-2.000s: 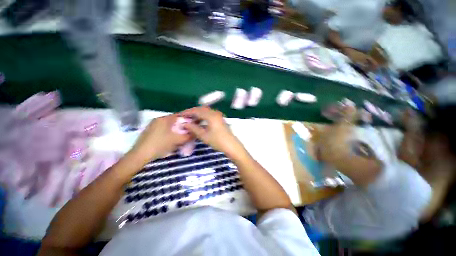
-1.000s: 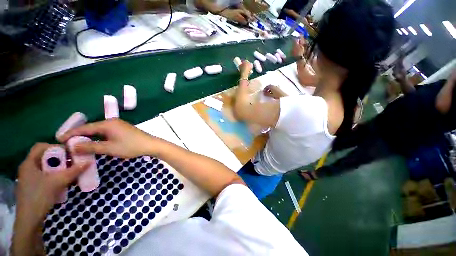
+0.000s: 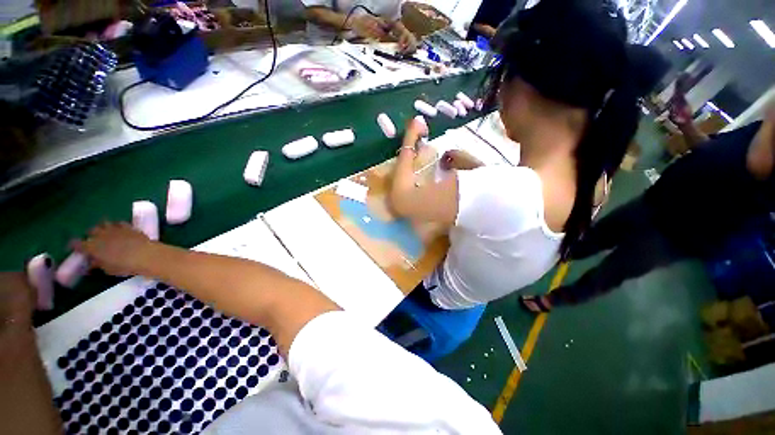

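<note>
A white sheet with rows of dark round stickers lies at the lower left. My right hand is over the green belt's near edge, with its fingertips at a pink housing; whether it grips it is unclear. Another pink housing, with a dark mark at its top, stands left of that one. My left forearm runs up the left edge. My left hand is blurred and cut off by that edge beside the marked housing, so its fingers are hidden.
Several pink housings are spaced along the green belt. A neighbour in a white top sits at right by a brown board. A blue device with a black cable stands on the far bench. Another person stands at far right.
Both my hands have moved left and away from the sheet. The two housings held over the sheet are gone from there; two now show at the belt's near left.
</note>
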